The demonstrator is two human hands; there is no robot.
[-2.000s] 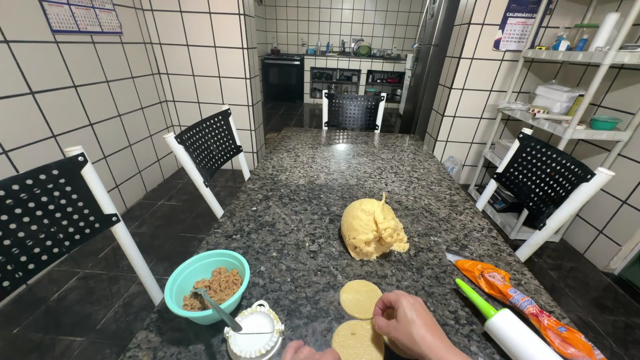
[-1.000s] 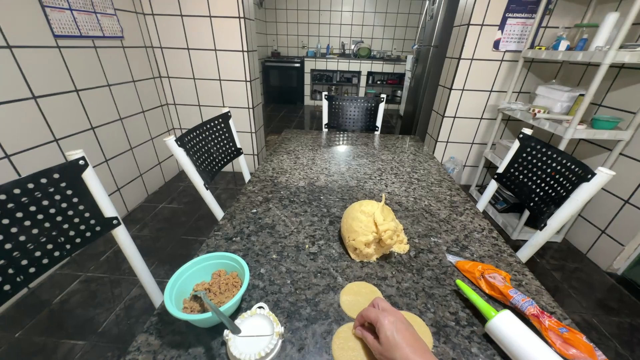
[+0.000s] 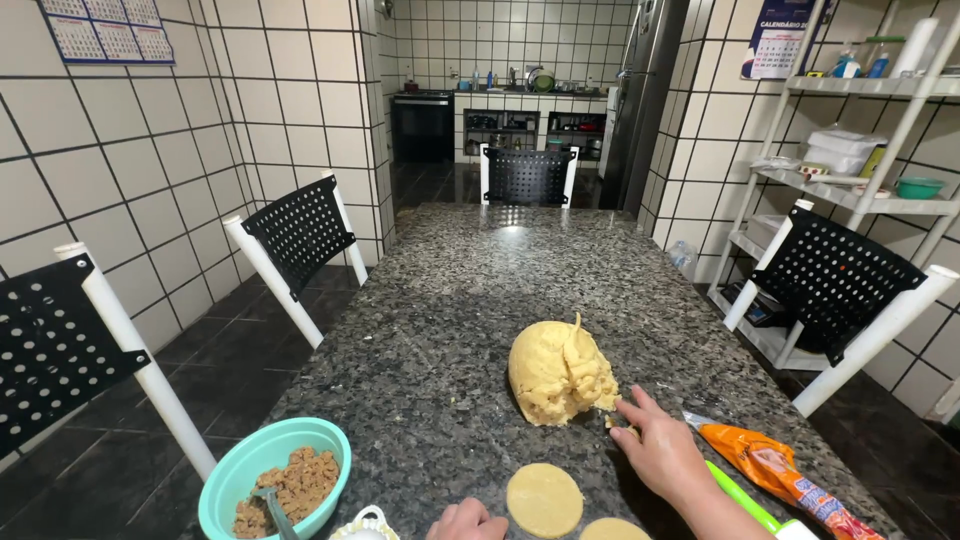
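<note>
A large lump of yellow dough [image 3: 559,373] sits on the granite table [image 3: 420,360]. Beside its lower right edge is my right hand [image 3: 652,446], with its fingers around small dough scraps [image 3: 611,422]; whether it grips them is unclear. A flat round dough disc [image 3: 544,500] lies below the lump, and part of another disc [image 3: 613,529] shows at the bottom edge. My left hand [image 3: 469,520] rests at the bottom edge, between the disc and a white dumpling press [image 3: 366,525], mostly out of view; its fingers are curled and their inner side is hidden.
At the lower left, a turquoise bowl [image 3: 339,465] holds a brown crumbly filling and a metal utensil [image 3: 274,511]. An orange plastic piping bag [image 3: 780,469] and a rolling pin with a green handle [image 3: 742,496] lie at the right. Chairs [image 3: 529,178] surround the table.
My right hand has moved from the dough discs up and right to the lump's edge. My left hand, out of view one second ago, shows at the bottom edge.
</note>
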